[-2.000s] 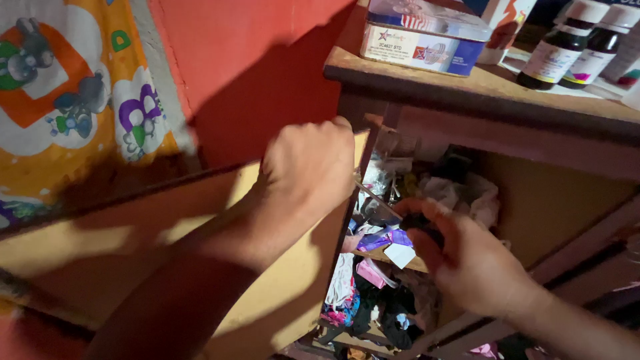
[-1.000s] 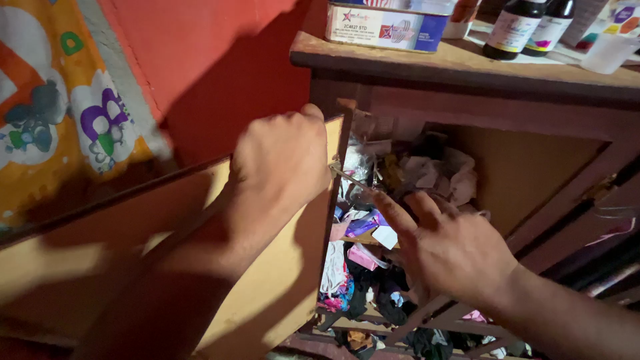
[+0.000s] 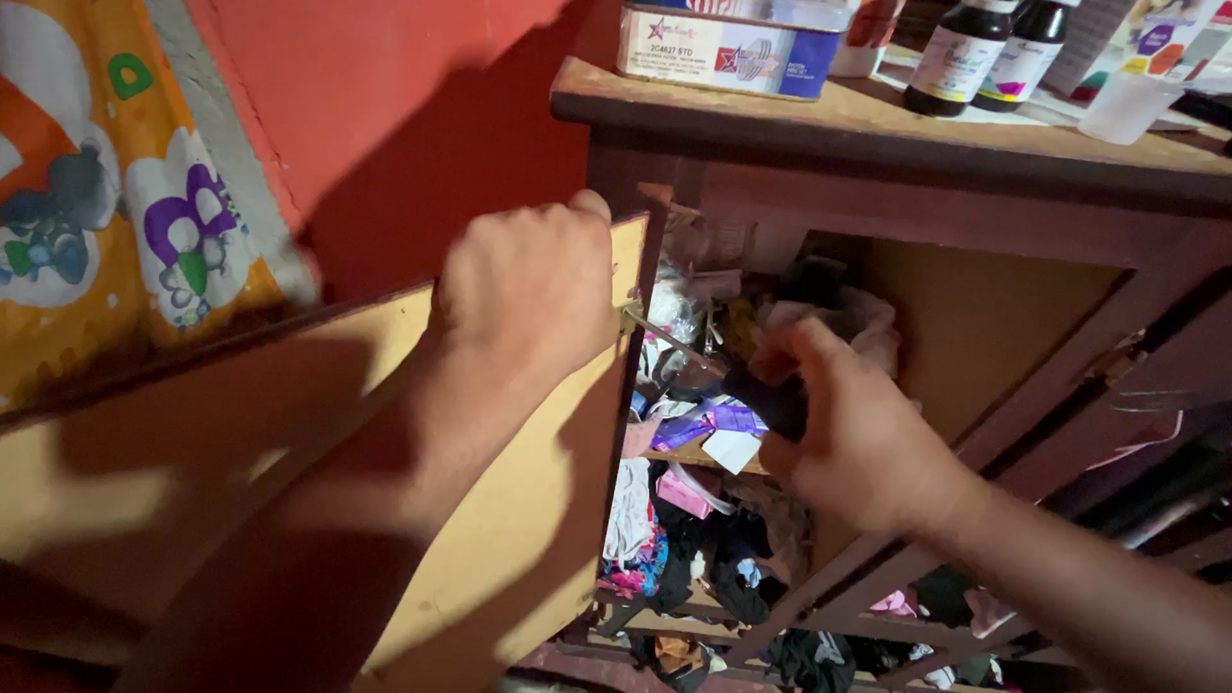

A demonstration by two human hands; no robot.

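Note:
My left hand [image 3: 529, 279] grips the top edge of a wooden cabinet door [image 3: 510, 481], which stands ajar at the left. My right hand [image 3: 837, 414] holds the dark handle of a screwdriver [image 3: 679, 345] at the centre. Its thin metal shaft points left, and the tip meets a small metal fitting [image 3: 628, 319] on the door's edge, beside my left hand. Whether a screw sits under the tip cannot be seen. Behind the tool, the open cabinet shows a shelf with a white paper [image 3: 731, 449] and plastic bags.
On the cabinet top [image 3: 674, 101] stand a printed tin box [image 3: 722, 58], dark bottles [image 3: 958, 63] and a translucent cup [image 3: 1128, 108]. Clothes [image 3: 630, 520] fill the lower shelves. A red wall [image 3: 385, 96] and a patterned curtain [image 3: 106, 192] are at the left.
My right hand has changed its grip on the screwdriver; its fingers were stretched out along the tool one second ago and are now curled around the handle. The left hand keeps its hold on the door.

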